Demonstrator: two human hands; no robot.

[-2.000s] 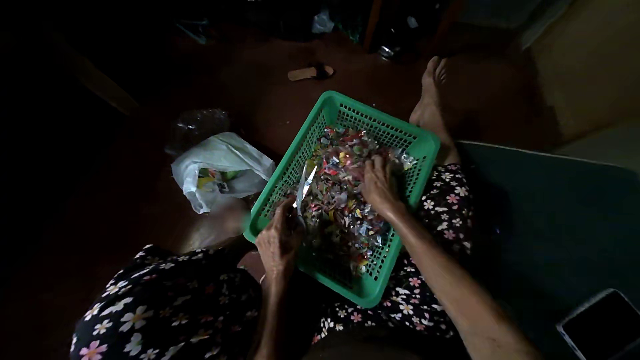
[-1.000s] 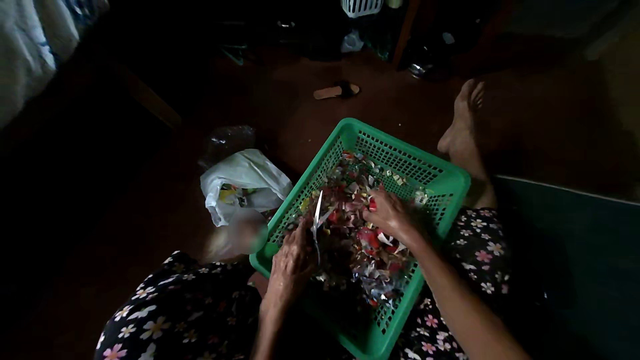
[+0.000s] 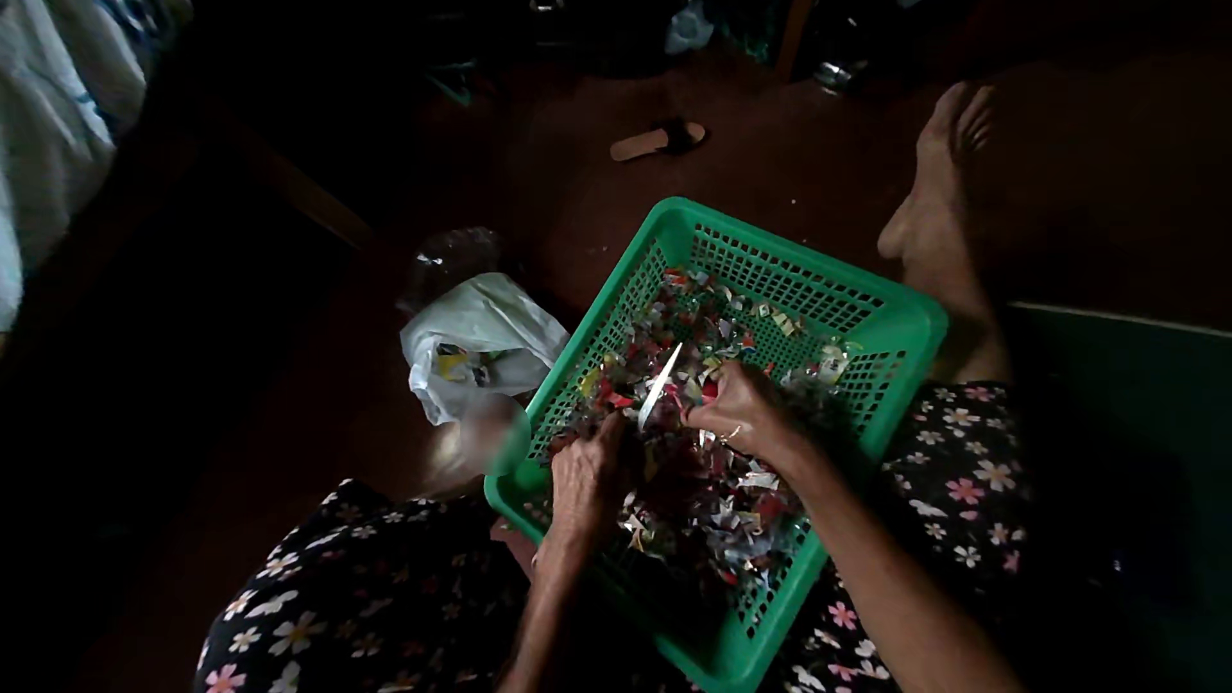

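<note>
A green plastic basket (image 3: 818,258) with perforated sides rests tilted across my lap, holding a heap of small, colorful plastic wrapper scraps (image 3: 741,510). My left hand (image 3: 585,472) is over the basket's left part, its fingers curled around the handle end of scissors (image 3: 660,387), whose bright blades point up and away; the handles are hidden. To the right of the blades, my right hand (image 3: 746,409) pinches a reddish scrap (image 3: 710,391) between thumb and fingers, just above the heap.
A white plastic bag (image 3: 486,322) with some wrappers inside lies on the floor left of the basket. A sandal (image 3: 658,141) is beyond the basket. My bare foot (image 3: 948,164) is at the upper right, beside a dark green surface (image 3: 1126,433). White cloth (image 3: 58,125) hangs at upper left.
My right hand has come out of the heap toward the scissor blades, and a reddish scrap now shows in its fingers. The left hand stays at the scissors.
</note>
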